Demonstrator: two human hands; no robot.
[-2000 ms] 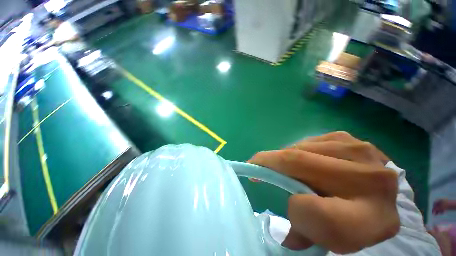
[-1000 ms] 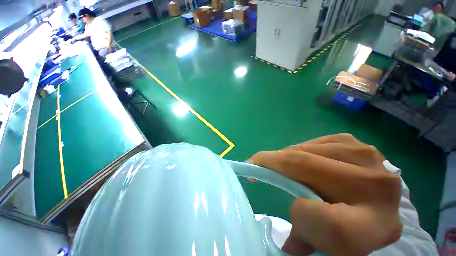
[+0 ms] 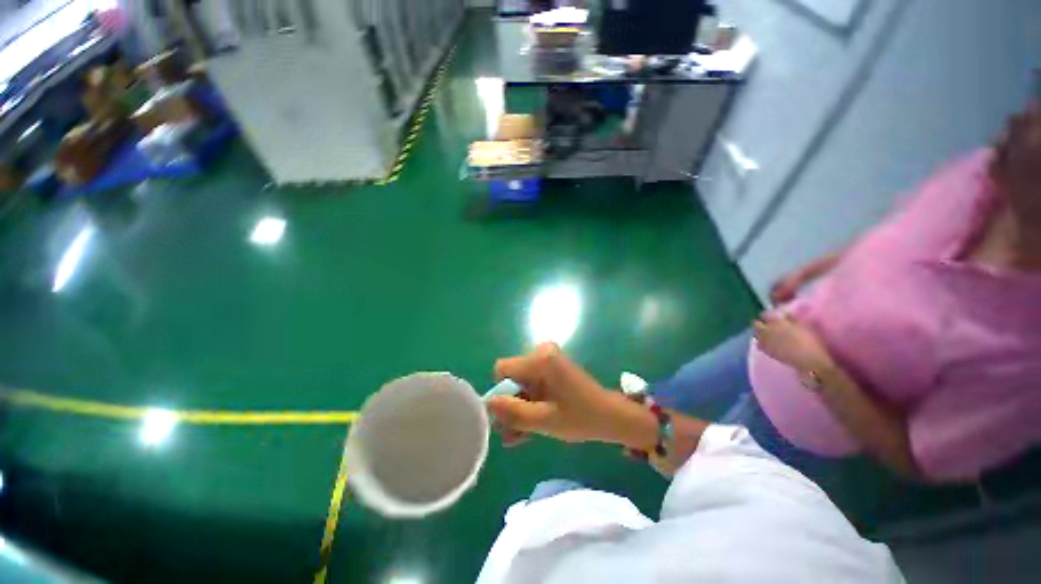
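A mug [image 3: 420,445] with a whitish inside and a pale blue handle is held out over the green floor, its open top turned towards me. My right hand [image 3: 548,397] is closed around the handle at the mug's right side. A beaded bracelet [image 3: 660,428] is on my right wrist, below a white sleeve. The inside of the mug looks pale, and I cannot tell whether it holds anything. My left hand is not in the picture.
A person in a pink top [image 3: 879,331] stands close on the right by a pale wall [image 3: 890,126]. A white cabinet [image 3: 303,103] and a desk with a dark monitor [image 3: 651,25] stand at the back. Boxes [image 3: 103,126] lie on a blue pallet at the upper left.
The view has swung right, and the workbench has left the picture. The mug was large and close; now it is lower, farther off and shows its inside. The person in pink has come into view.
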